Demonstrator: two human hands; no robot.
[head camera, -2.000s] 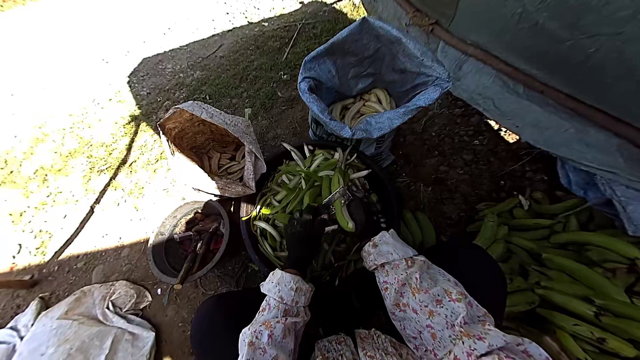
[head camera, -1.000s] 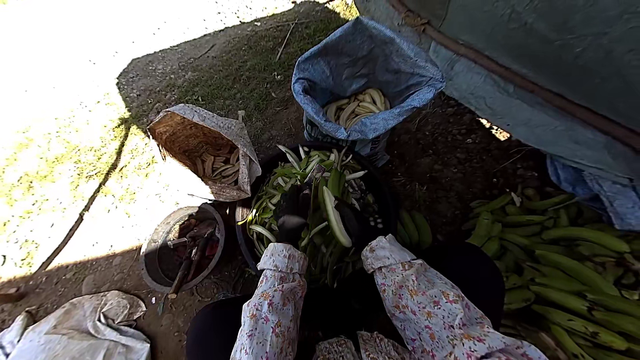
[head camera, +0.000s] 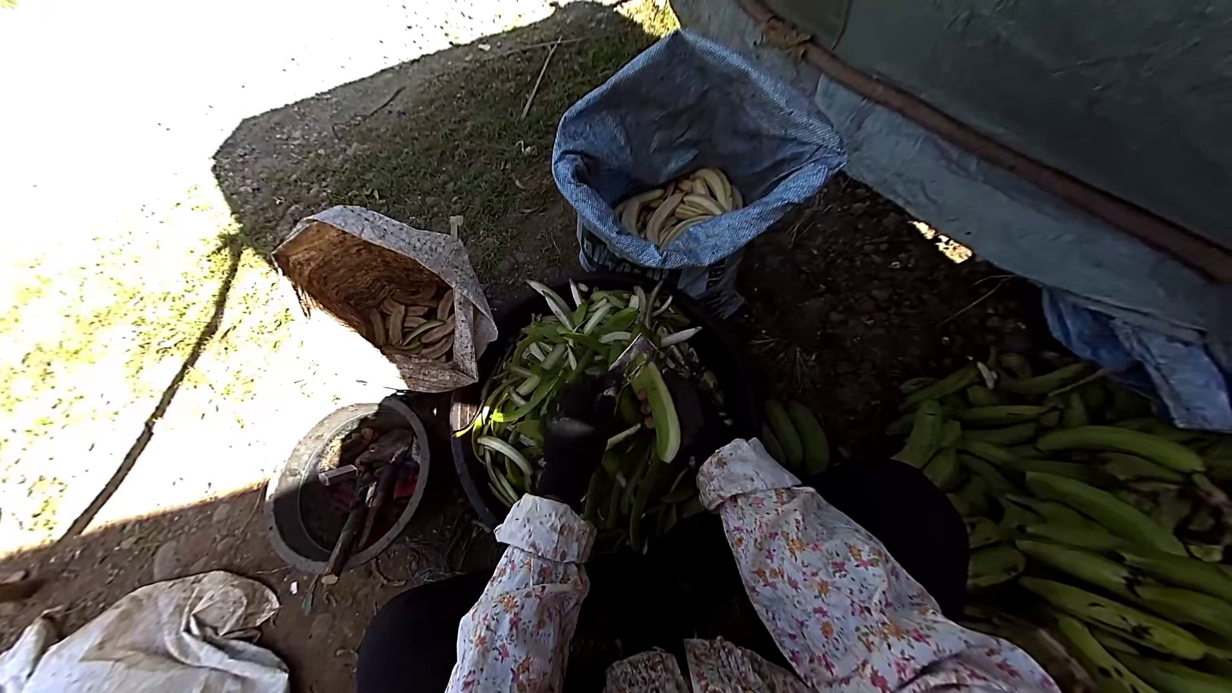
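Note:
Over a black tub (head camera: 467, 472) heaped with green and pale peel strips (head camera: 539, 371), both my hands wear dark gloves. A partly peeled green banana or plantain (head camera: 662, 412) lies against my right hand (head camera: 689, 409), which grips it. Close by on its left is my left hand (head camera: 577, 433); shadow hides its fingers and whatever they hold. A small blade-like piece (head camera: 631, 352) shows between the hands, but what holds it is unclear. Peeled fruit (head camera: 683, 204) fills part of a blue woven sack (head camera: 616, 125) beyond the tub. More peeled fruit (head camera: 414, 322) lies in a whitish sack (head camera: 385, 231).
A round container (head camera: 287, 520) with charred sticks stands left of the tub. Unpeeled green fruit (head camera: 1088, 510) is piled at the right, with several more (head camera: 797, 433) beside the tub. A tarp with a pole (head camera: 991, 144) slopes across the upper right. A dirty white cloth (head camera: 164, 635) lies lower left.
Both hands have shifted slightly over the tub, and the fruit at my right hand has changed its tilt. The blade-like piece, not plain one second ago, shows between the hands.

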